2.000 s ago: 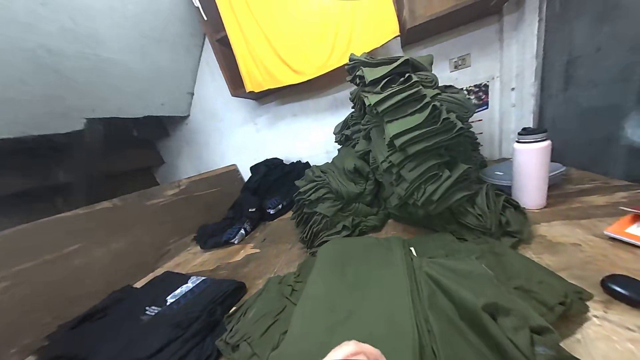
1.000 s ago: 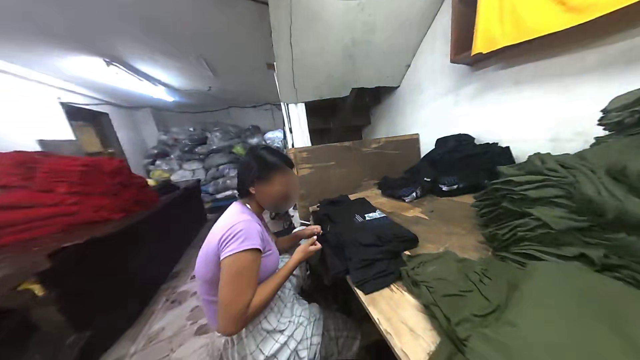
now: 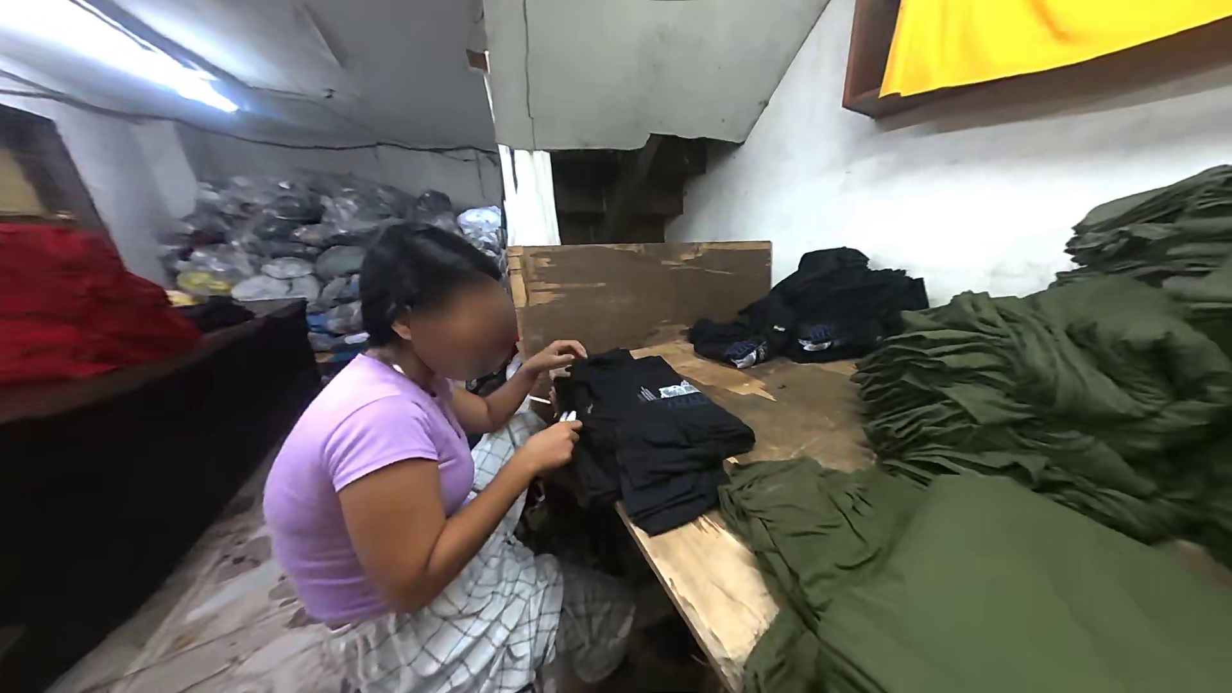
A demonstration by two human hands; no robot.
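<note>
Neither my left hand nor my right hand shows in the view. Nearest to me, at the lower right, olive green garments [image 3: 972, 577] lie spread over the wooden table [image 3: 712, 577]. Behind them rises a big heap of folded olive green garments [image 3: 1039, 385]. Folded black garments with a pale print [image 3: 664, 433] lie at the table's left edge. A seated co-worker holds a small white tool in one hand at that edge, with the other hand on the black fabric. Farther back on the table is a second pile of black garments [image 3: 837, 298].
The co-worker in a lilac shirt [image 3: 375, 481] sits close against the table's left side. A wooden board [image 3: 635, 294] stands at its far end. Red fabric [image 3: 77, 308] is heaped at the far left, and stuffed plastic bags [image 3: 308, 231] are piled behind. Yellow cloth [image 3: 1039, 38] hangs above.
The view has swung left since the earliest frame. A fingertip at the bottom edge there is out of sight. The co-worker's hands, together a second ago, are now apart, one on the black fabric.
</note>
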